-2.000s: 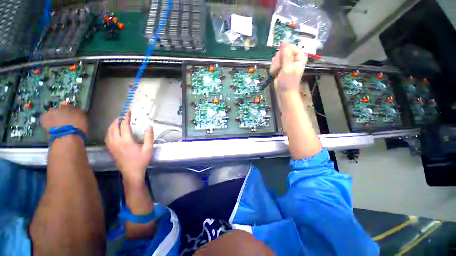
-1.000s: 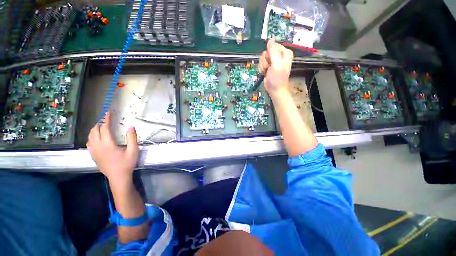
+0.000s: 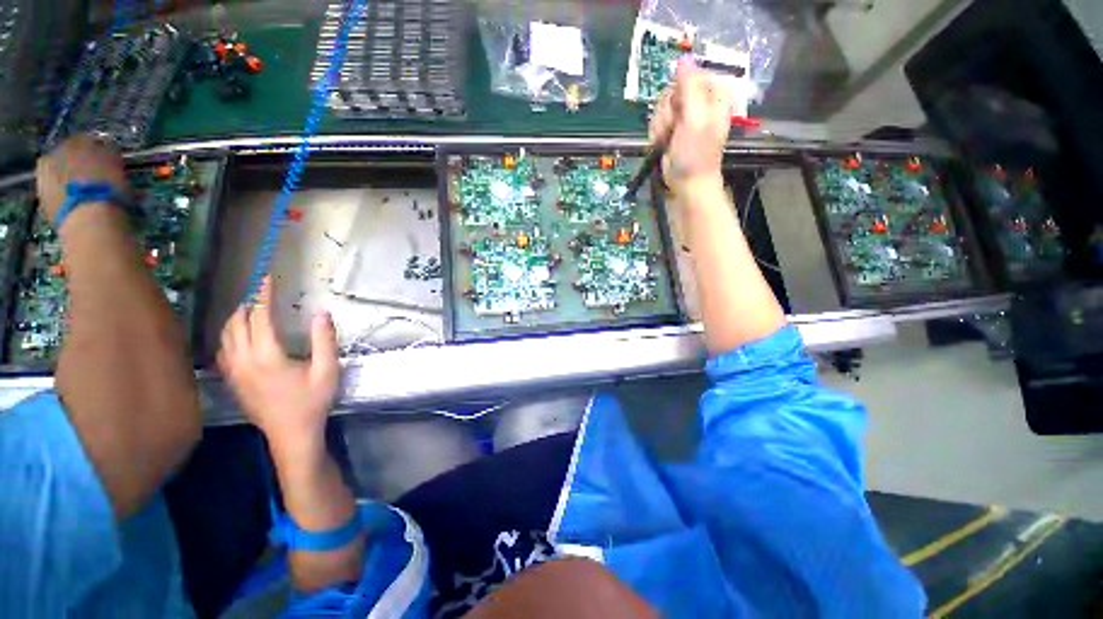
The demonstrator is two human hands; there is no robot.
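Note:
A dark-rimmed carrier (image 3: 450, 248) holds green circuit boards two by two in front of me. My right hand (image 3: 692, 131) is closed on a slim dark tool (image 3: 647, 167), whose tip points down to the upper right board (image 3: 595, 187). Whether the tip touches the board cannot be told. My left hand (image 3: 281, 369), with a blue strap (image 3: 317, 534) on the wrist, rests on the silver rail (image 3: 520, 365), fingers spread and holding nothing clear. A blue coiled cord (image 3: 294, 169) passes by its fingertips.
Another person's arm (image 3: 121, 327) reaches over the left carrier (image 3: 206, 242). Small dark bits (image 3: 423, 266) lie in the gap between carriers. Ribbed grey parts (image 3: 393, 61), a plastic bag (image 3: 538, 61) and a sample board (image 3: 659, 61) lie behind. More boards (image 3: 895, 248) lie at right.
The other person's arm has come back in at the left, reaching farther back than before. My right hand has lifted slightly back and to the right from one second ago. My left hand has barely moved.

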